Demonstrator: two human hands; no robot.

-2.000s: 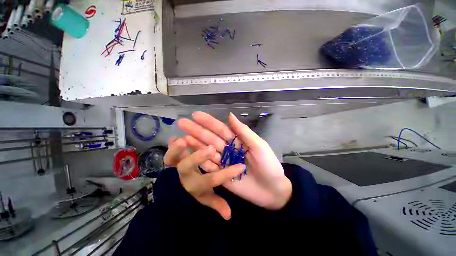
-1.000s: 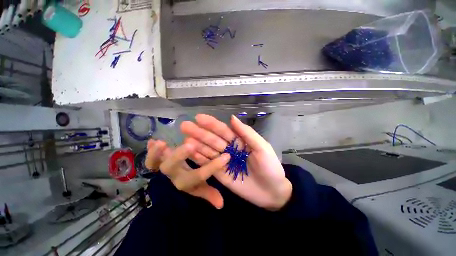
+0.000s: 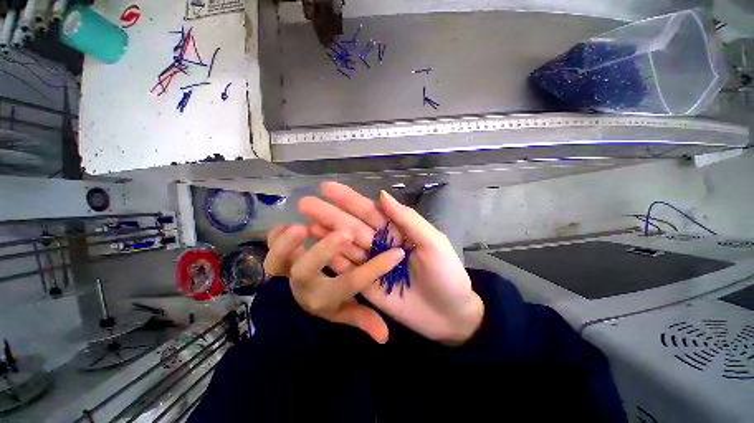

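My right hand (image 3: pixel 430 277) is palm up, with a small bunch of short dark-blue wire pieces (image 3: pixel 395 279) lying on the palm. My left hand (image 3: pixel 331 281) is over it from the left, palm down, fingers apart. One left fingertip touches the bunch and hides part of it. More loose blue pieces (image 3: pixel 351 56) lie in the grey metal tray (image 3: pixel 479 62), with a few others to their right. A clear plastic bag (image 3: pixel 682 66) with many blue pieces inside lies open at the tray's right end.
The white machine cover (image 3: pixel 124 128) at upper left bears red and blue wires (image 3: pixel 183 64) and a teal cylinder (image 3: pixel 95 35). A ruler strip (image 3: pixel 463 128) runs along the tray's front edge. Wire coils (image 3: pixel 198 273) are low left. A grey machine with a dark panel (image 3: pixel 620 268) is at right.
My left hand moved left off the middle of the bunch, then back right onto it. My right hand stays nearly still. A dark metal part now shows at the tray's upper left.
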